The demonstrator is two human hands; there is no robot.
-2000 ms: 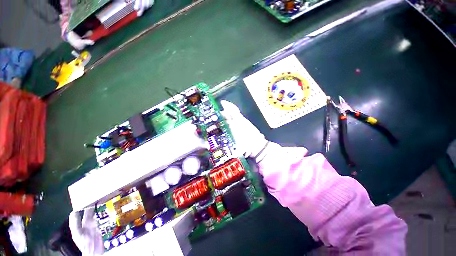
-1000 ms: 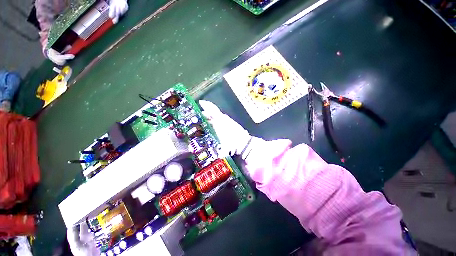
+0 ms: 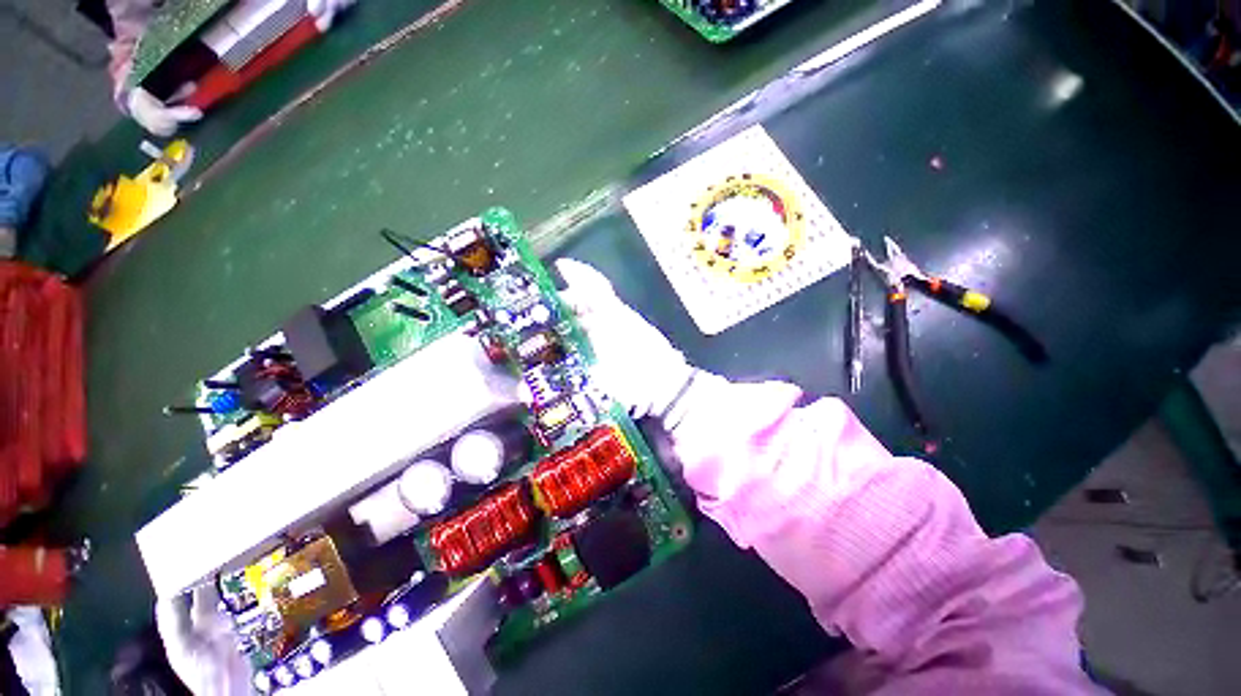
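A green power board [image 3: 408,320] is held component side up and tilted in front of me. It bears a long white heatsink [image 3: 340,449], red toroidal inductors [image 3: 534,500], round capacitors [image 3: 452,476] and a brown-yellow transformer [image 3: 306,582]. My right hand [image 3: 619,340], in a white glove and pink sleeve, grips the board's right edge. My left hand [image 3: 197,632], in a white glove, holds the lower left end; its fingers are partly hidden by the board and partly blurred.
A yellow ring dish [image 3: 746,227] with tiny parts lies on a white perforated square. Side cutters [image 3: 901,306] and a thin dark tool [image 3: 855,320] lie right of it. Red stacked blocks [image 3: 38,394] stand at left. Another worker's gloved hands [image 3: 161,112] hold a board at upper left.
The whole view has shifted, so the bench things sit further left than at first. Both hands keep their hold on the board, with its tilt changed only slightly.
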